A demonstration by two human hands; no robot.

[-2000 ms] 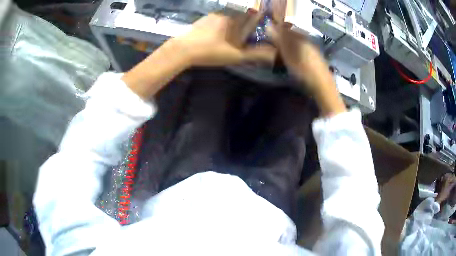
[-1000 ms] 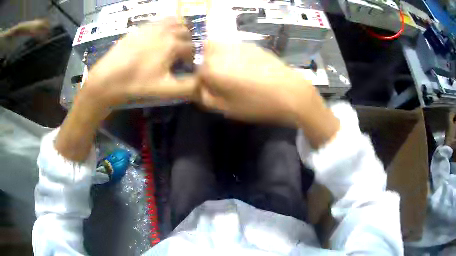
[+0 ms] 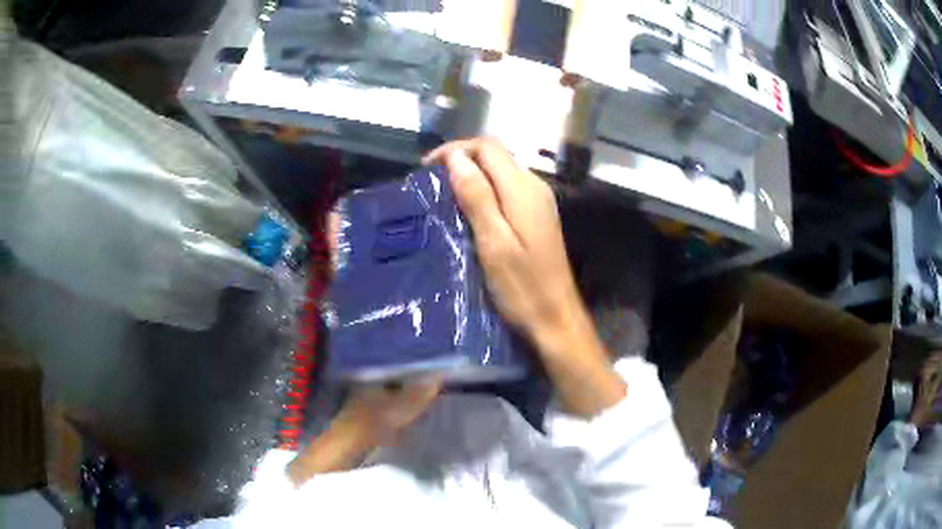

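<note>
A navy retail box (image 3: 398, 274), or several held together, has glossy film highlights and is held above my lap, in front of the machine. My right hand (image 3: 511, 243) grips its right side, fingers over the top edge. My left hand (image 3: 387, 413) is under the lower edge, its fingers mostly hidden by the box. The grey-white wrapping machine (image 3: 351, 124) stands beyond, with a dark item (image 3: 539, 29) in its central channel.
An open brown carton (image 3: 816, 403) at the right holds film-wrapped navy boxes (image 3: 746, 429). Milky plastic sheeting (image 3: 114, 186) is at the left. A red coiled hose (image 3: 305, 356) hangs beside my legs. Another person's sleeve (image 3: 890, 470) shows at the far right.
My hands have come back from the machine channel towards my body and now hold the navy box in view. The camera view has shifted, showing more of the carton's contents.
</note>
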